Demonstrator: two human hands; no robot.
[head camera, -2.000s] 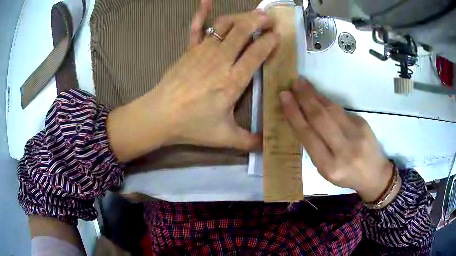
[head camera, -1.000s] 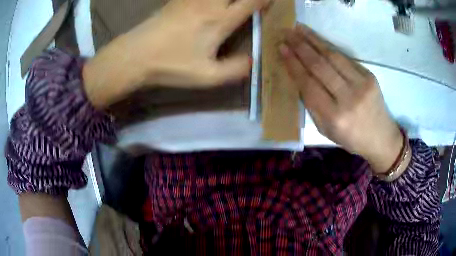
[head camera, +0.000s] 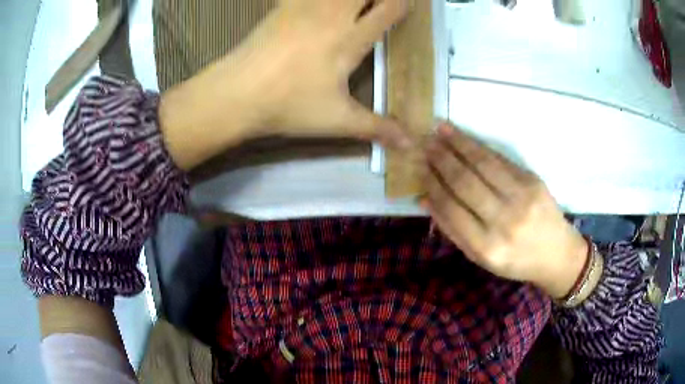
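A flat tan template strip (head camera: 411, 82) lies upright in view, with a white strip (head camera: 378, 112) along its left side and a pale edge along its right. Brown ribbed cloth (head camera: 206, 37) lies to the left, with a white layer (head camera: 293, 187) at its lower edge. My left hand (head camera: 300, 82) is spread over the cloth, its thumb pressing on the template; its upper fingers are cut off by the top edge. My right hand (head camera: 496, 202) lies flat, fingertips at the template's lower right edge. Neither hand is closed around anything.
A narrow brown cloth strip (head camera: 79, 64) lies at the far left of the white table (head camera: 556, 142). A red-handled tool (head camera: 653, 41) is at the upper right. Only small bits of machine parts show at the top edge. Brown cloth (head camera: 173, 356) is below the table at lower left.
The view has shifted, so the machine head has left the picture. My right hand has moved down along the template towards its lower end. My left thumb has moved from the white strip onto the template.
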